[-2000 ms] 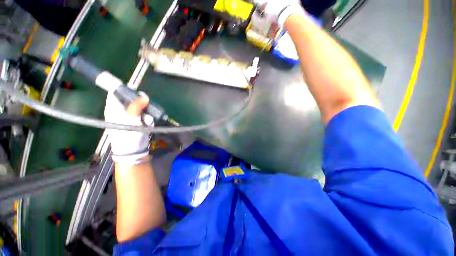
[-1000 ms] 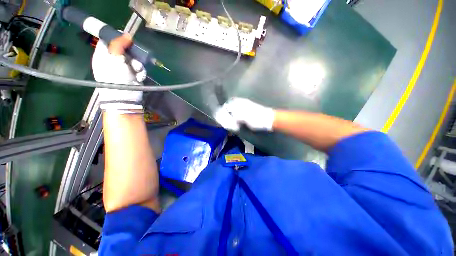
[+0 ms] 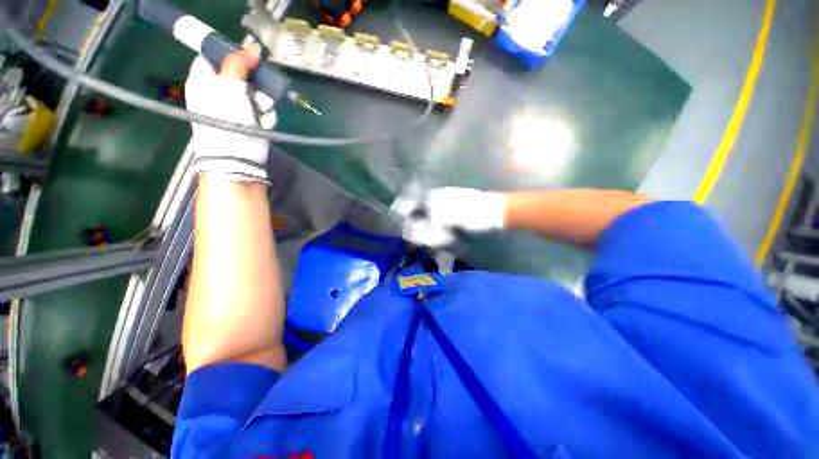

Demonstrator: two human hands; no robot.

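Note:
My left hand, in a white glove with a bare thumb, is closed around the inline power tool. The tool is a dark-grey cylinder with a pale band, and its thin tip points to the lower right over the bench. A grey hose or cord curves below the tool and across the bench. My right hand, in a white glove, is at the bench's near edge, close to my chest. Its fingers are blurred, and a blurred greyish shape shows above them; I cannot tell what it holds.
The fixture rail with cream clips lies on the green bench. Behind it are a coil, a yellow bin and a blue bin holding white material. A blue box-like object is below the bench edge. The green conveyor carries coils at left.
My right hand has come from the bins back to the near edge of the bench. My left hand has moved up in the picture with the tool. The view has shifted.

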